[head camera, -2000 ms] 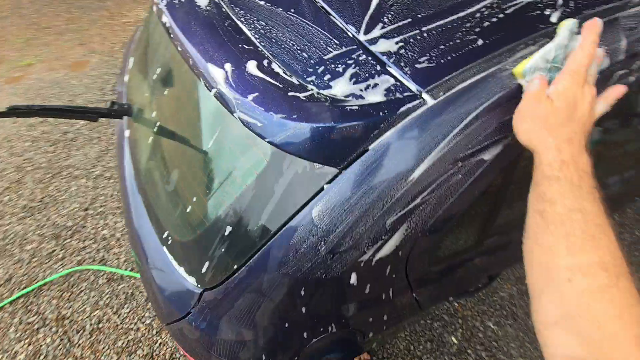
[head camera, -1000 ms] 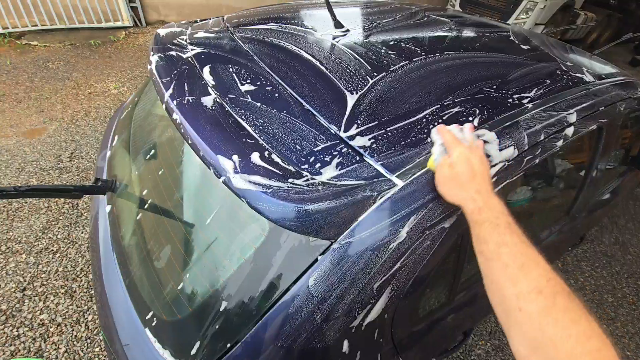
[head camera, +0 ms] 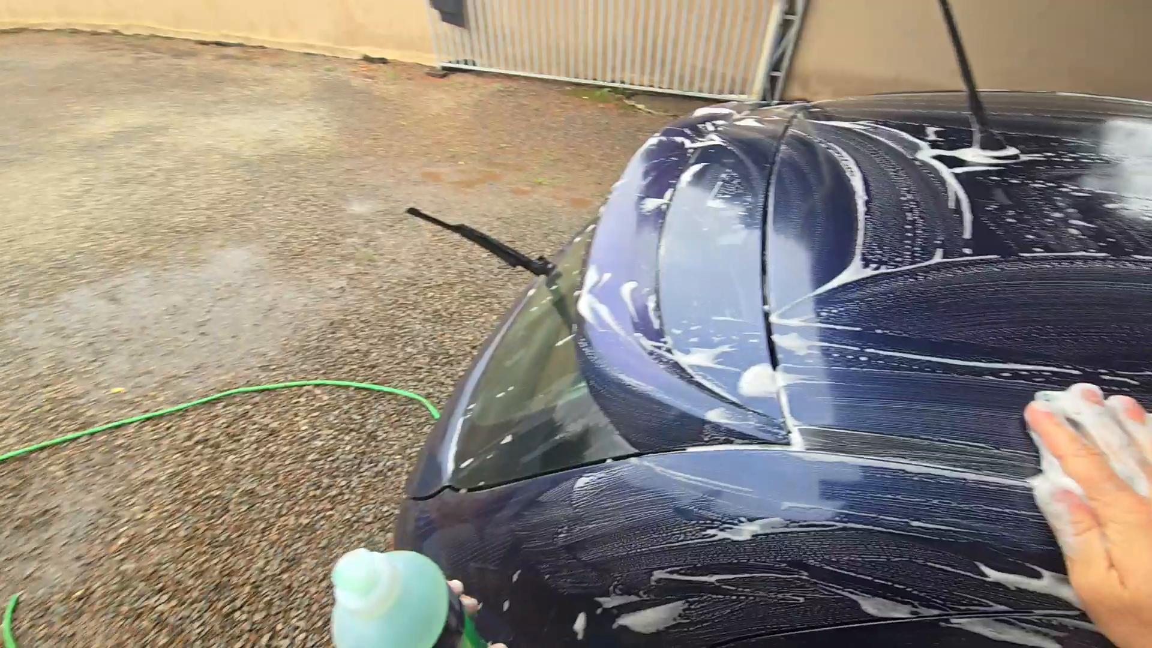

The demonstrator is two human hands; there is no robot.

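My right hand (head camera: pixel 1102 522) lies on the soapy roof edge of a dark blue car (head camera: pixel 900 378), its fingers covered in white foam. Whatever is under the palm is hidden by suds and fingers. Low in the view, beside the car's rear corner, my left hand (head camera: pixel 466 601) is wrapped around a pale green plastic bottle (head camera: pixel 396 598); only some fingertips show. Foam streaks cover the roof, the rear spoiler (head camera: pixel 630 360) and the side panel. Below the spoiler is the rear window (head camera: pixel 531 396).
The rear wiper (head camera: pixel 481 241) sticks out from the glass over the gravel (head camera: pixel 225 504). A green hose (head camera: pixel 297 385) lies on the ground at left. An antenna (head camera: pixel 967 81) rises from the roof. Behind stand a white metal gate (head camera: pixel 612 45) and a beige wall (head camera: pixel 225 27).
The view has swung toward the car's rear and the gate. The bottle and my left fingertips have come into view. A yellow and white sponge seen earlier in my right hand no longer shows clearly.
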